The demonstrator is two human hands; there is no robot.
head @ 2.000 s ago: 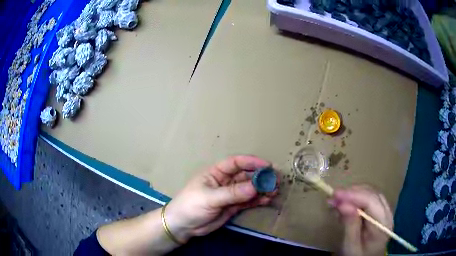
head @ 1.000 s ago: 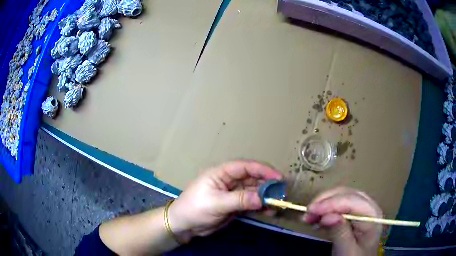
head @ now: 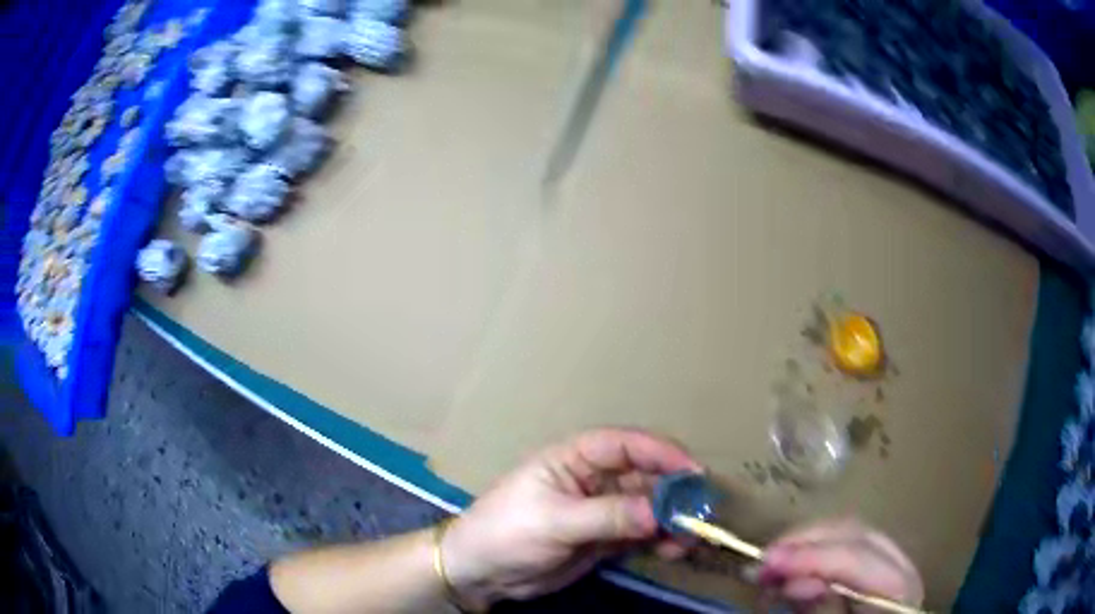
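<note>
My left hand holds a dark blue-grey cap part between thumb and fingers, its hollow side turned up and to the right. My right hand grips a thin pale brush. The brush tip is at the cap's opening, at its lower right; whether it touches the inner wall is blurred. The clear dish stands on the cardboard just beyond the hands, with wet spots around it. The orange cup is behind the dish.
Pale ruffled parts are piled at the upper left, beside a blue tray of small pieces. A pinkish tub of dark parts stands at the upper right. Cardboard covers the green bench. Joined pieces line the right edge.
The brush has gone from the clear dish to the cap part. The cap has been turned slightly in my left hand. The view has shifted, so the bench things appear displaced.
</note>
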